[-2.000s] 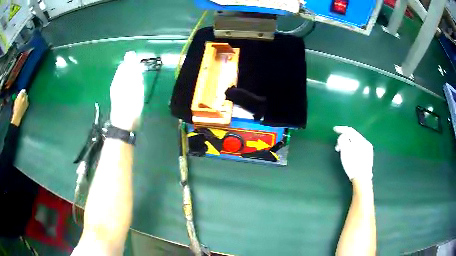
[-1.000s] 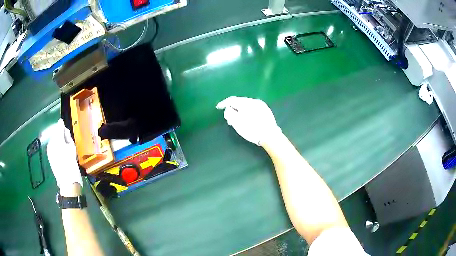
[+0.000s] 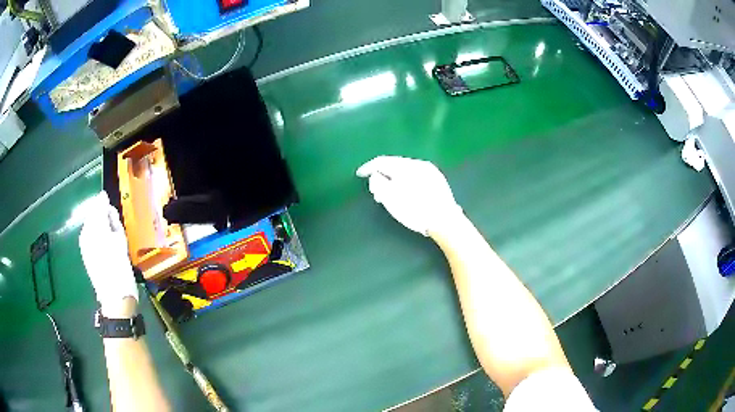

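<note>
The orange fixture (image 3: pixel 153 211) sits at the left of the press bed. Its recess shows no phone frame. The silver press head (image 3: pixel 133 111) is above and behind it. My left hand (image 3: pixel 106 245), in a white glove, is just left of the fixture, fingers extended, holding nothing visible. My right hand (image 3: pixel 413 193), also in a white glove, is over the green bench right of the press, fingers loosely bent, nothing visible in it. One thin black phone frame (image 3: pixel 451 85) lies at the back right. Another phone frame (image 3: pixel 35 273) lies at the far left.
A black pad (image 3: pixel 218 137) covers the bed right of the fixture. The red button (image 3: pixel 214 279) is on the press front. An air gun (image 3: pixel 67 366) lies at lower left. A wrapped hose (image 3: pixel 187 360) runs to the near edge. A blue-white rack (image 3: pixel 596 50) stands far right.
The view has turned right since two seconds ago. My left hand has come beside the fixture. Over the last second both phone frames have shifted left relative to the press; my hands have barely moved.
</note>
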